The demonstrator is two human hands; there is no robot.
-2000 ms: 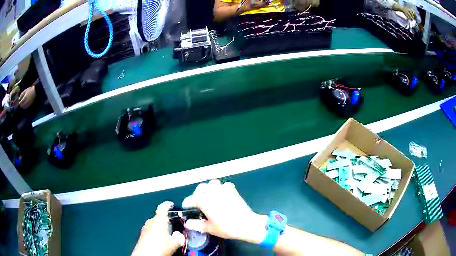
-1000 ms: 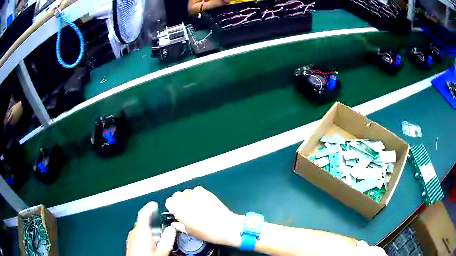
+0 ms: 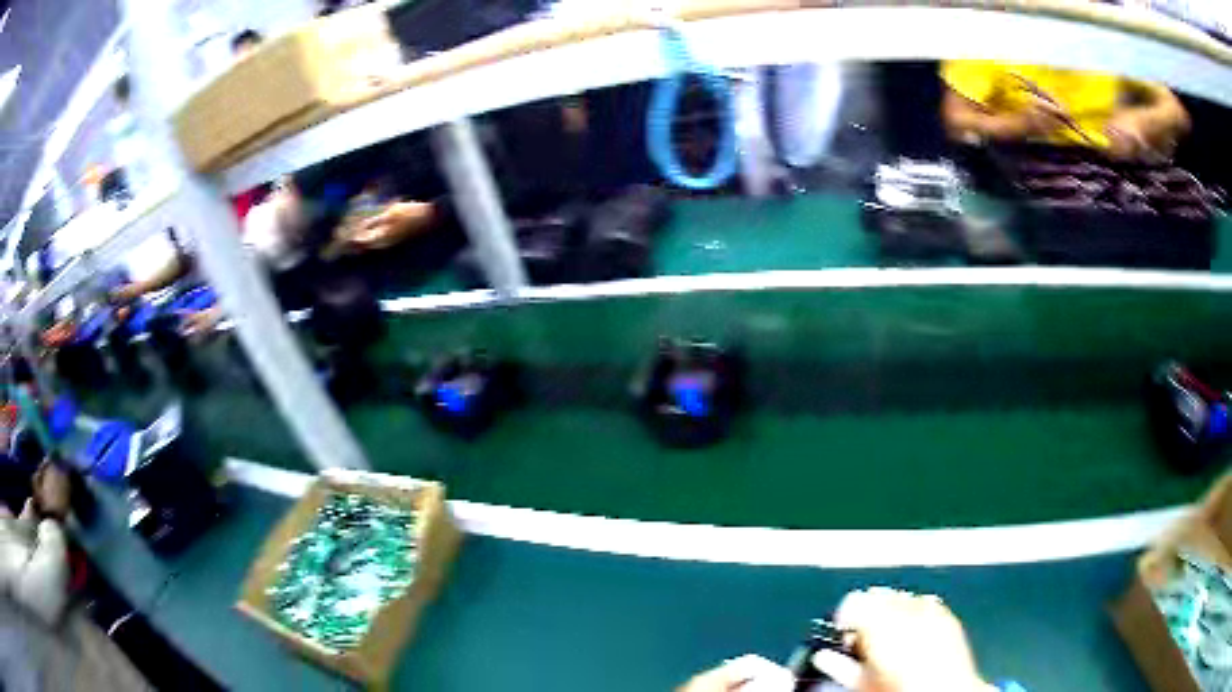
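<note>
My left hand and my right hand are at the bottom edge, both partly cut off. Between their fingers is a black unit, blurred and mostly hidden by the hands and the frame's edge. The right hand's fingers are bent over it from the right, with a bit of blue wristband at the edge. The left fingers touch it from the left. Whether a small board is in the fingers cannot be seen.
The left carton holds green boards. The right carton is cut off at the right edge. Black units with blue parts lie on the green belt behind a white rail. Other people's arms show at the far side and far left.
The view has swung left, so the left carton and the hands appear farther right and the right carton is mostly out of frame. The hands stay together at the unit.
</note>
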